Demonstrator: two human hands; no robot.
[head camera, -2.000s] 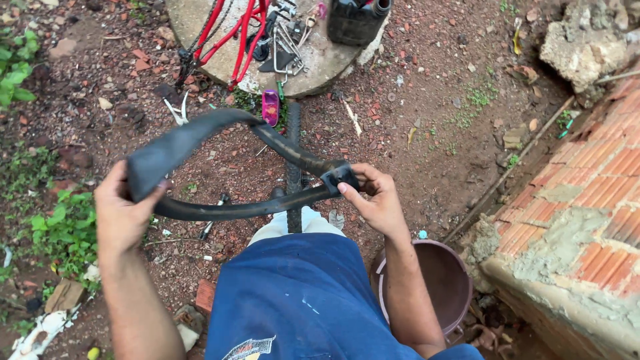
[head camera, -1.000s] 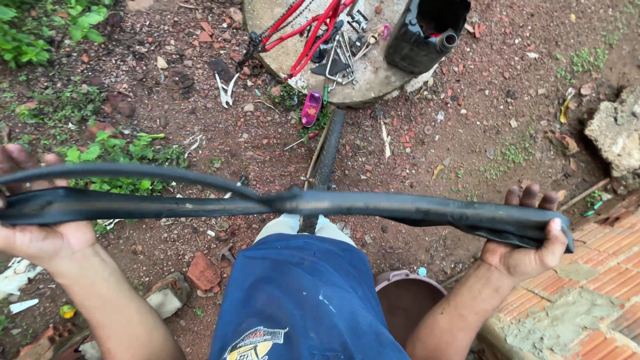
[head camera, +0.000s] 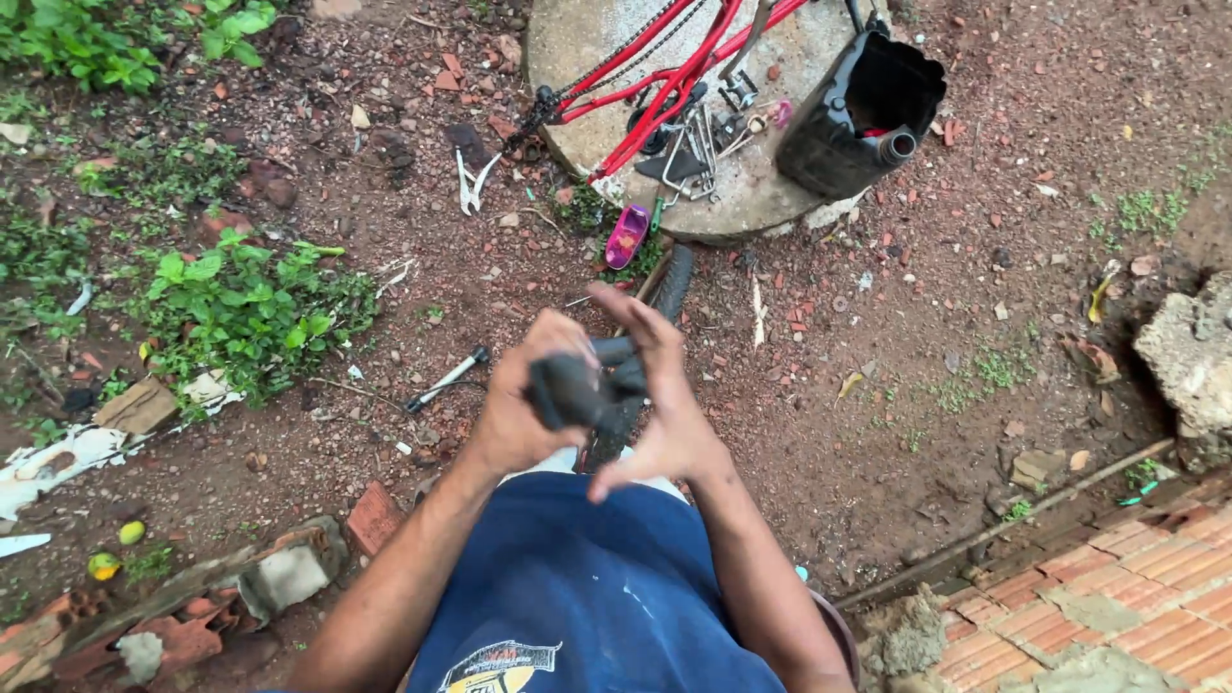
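Note:
A black rubber inner tube (head camera: 568, 390), bunched into a blurred bundle, is gripped in my left hand (head camera: 529, 395) in front of my waist. My right hand (head camera: 664, 399) is at the bundle's right side, its thumb and fingers spread apart; whether it touches the rubber is unclear. Below and beyond the hands, a knobby bicycle tyre (head camera: 676, 279) stands on edge between my legs, partly hidden by them. A hand pump (head camera: 449, 379) lies on the ground to the left.
A round concrete slab (head camera: 741, 217) bears a red bicycle frame (head camera: 674, 82), wrenches (head camera: 707, 144) and a cut black plastic jug (head camera: 861, 115). Locking pliers (head camera: 472, 183) and a pink case (head camera: 628, 237) lie nearer. A brick wall (head camera: 1116, 597) borders the right; broken masonry (head camera: 289, 573) is at lower left.
The tube was stretched wide between both hands one second ago; it is now bunched up. My hands have come together in front of me, and the right one has spread its fingers.

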